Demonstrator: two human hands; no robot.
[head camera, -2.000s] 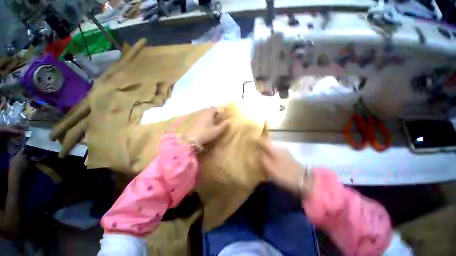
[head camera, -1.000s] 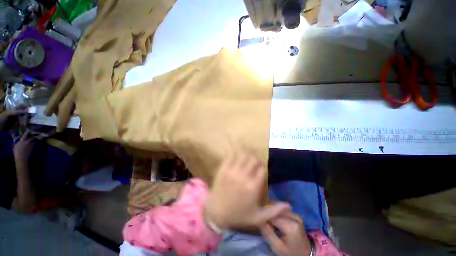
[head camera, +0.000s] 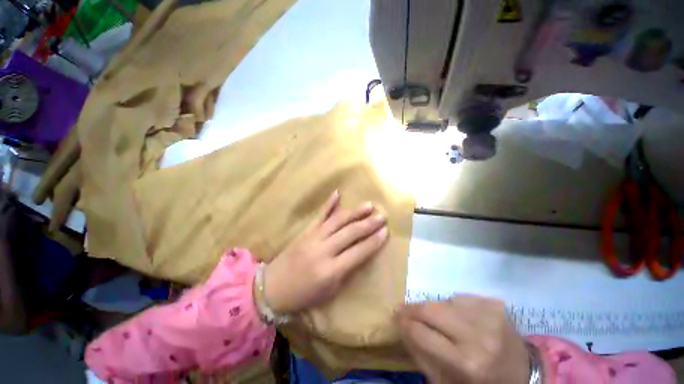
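Note:
A tan-gold fabric panel (head camera: 262, 195) lies over the white table left of the needle area, its right edge running down from the glare under the sewing machine head (head camera: 427, 67). My left hand (head camera: 326, 262) lies on the panel with its fingers apart, pressing it down. My right hand (head camera: 469, 337) is at the panel's lower right edge, its fingertips closed on the cloth there, slightly blurred. The needle and presser foot are lost in the lamp glare.
Orange-red scissors (head camera: 641, 225) lie on the bed at the right. A printed ruler strip (head camera: 600, 321) runs along the table's front edge. Rolled tan pieces (head camera: 64, 176) and a purple machine end (head camera: 45, 97) are at the left. A green basket (head camera: 101, 19) is behind.
My left hand has moved up from near my lap onto the panel. My right hand has moved right and up to the panel's edge. The view has shifted, showing more of the machine head.

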